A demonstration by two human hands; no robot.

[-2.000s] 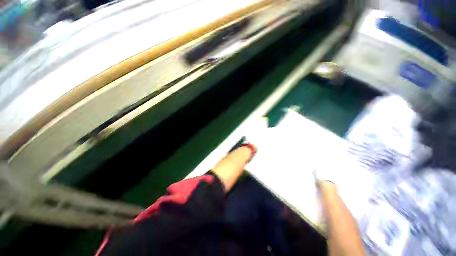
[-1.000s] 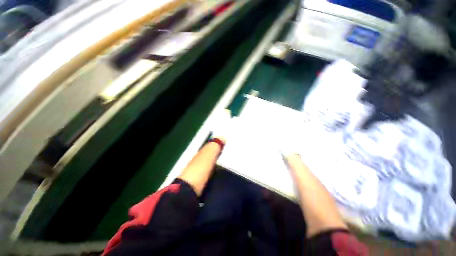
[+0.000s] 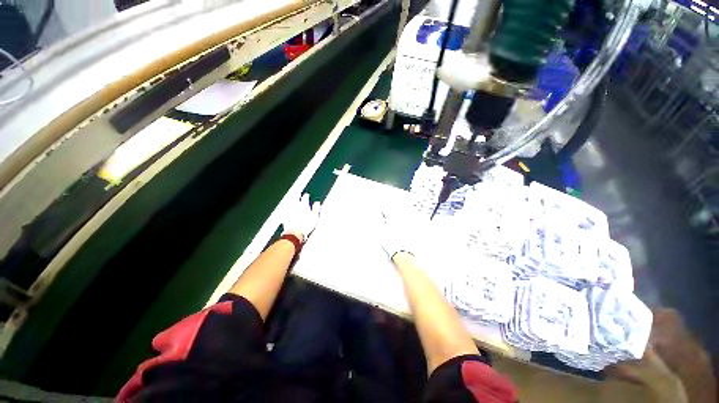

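A flat white work board (image 3: 347, 271) lies in front of my body. My left hand (image 3: 301, 216), in a white glove with a red band at the wrist, rests at the board's left edge with fingers apart and nothing seen in it. My right hand (image 3: 396, 234), in a white glove, lies over the board's middle. It is washed out against the white, so its fingers and anything under them cannot be made out.
A dark hanging tool (image 3: 461, 161) with a thin tip and hoses is right of the board. Stacked white printed pieces (image 3: 552, 307) lie at the right. A green conveyor (image 3: 205, 189) runs along the left. A white case (image 3: 414, 71) and a round dial-like thing (image 3: 374, 109) stand beyond.
The view has shifted and sharpened, and the hanging tool now shows at the right. Both hands stay at the board, and the left hand's fingers now show spread at its edge.
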